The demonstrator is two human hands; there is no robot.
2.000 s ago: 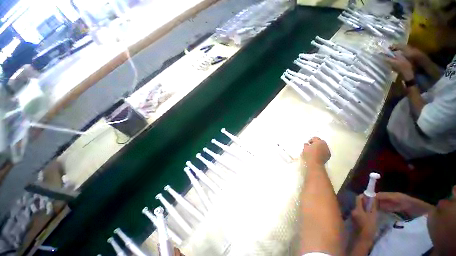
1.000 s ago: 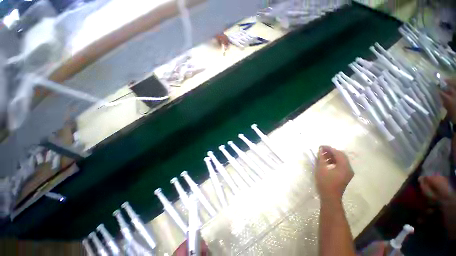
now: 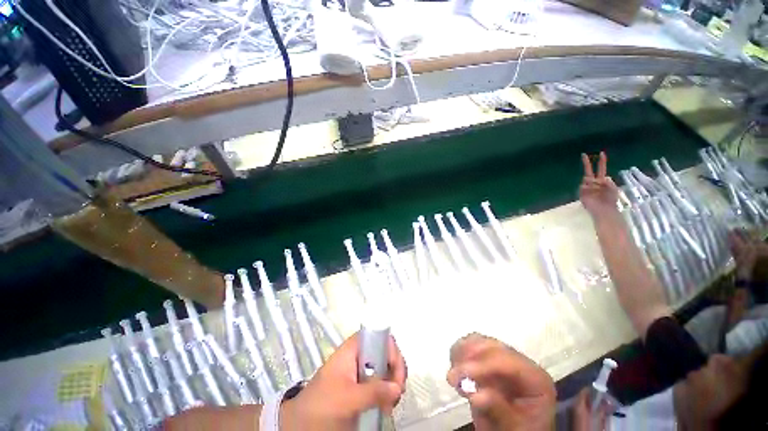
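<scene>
My left hand (image 3: 337,389), with a band at the wrist, grips a grey device body (image 3: 373,358) upright at the bottom centre. A small dark hole shows on its side. My right hand (image 3: 509,383) is just to the right, apart from the body, and pinches a small white part (image 3: 467,385) at the fingertips. Slim grey and white devices (image 3: 268,295) lean in a row along the belt-side edge of the pale bench, beyond my hands.
A green belt (image 3: 396,185) runs across beyond the bench. Another person's arm (image 3: 152,252) reaches over it at left. Another hand (image 3: 598,189) raises two fingers at right. A person at lower right holds a device (image 3: 603,379). Cables (image 3: 244,42) lie on the raised shelf.
The view has swung left and up. My right hand has come back from the bench to beside my left hand, with a white part now visible. Another person's arm has entered at left.
</scene>
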